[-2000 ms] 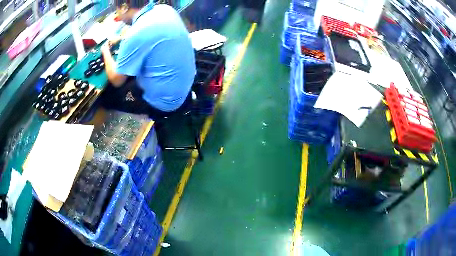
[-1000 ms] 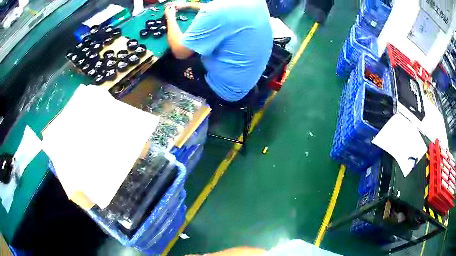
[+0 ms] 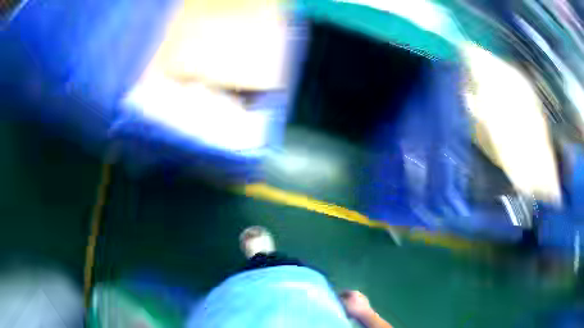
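Note:
The view is heavily blurred. My right hand is small and blurred at the bottom, beside my light blue shirt; its fingers cannot be made out. My left hand is not in view. In front of me a blue crate at the upper left bears pale and white sheets or boards. More blue crates stand at the right, with a pale sheet over them. Their contents cannot be told.
A yellow floor line crosses the green floor before the crates; another line runs down the left. One shoe shows beyond my shirt. A dark gap lies between the crates under a green bench edge.
The view has swung sharply down and round. The seated person and the trolley have left the picture. Crates now fill the top, and my shirt, shoe and right hand show at the bottom.

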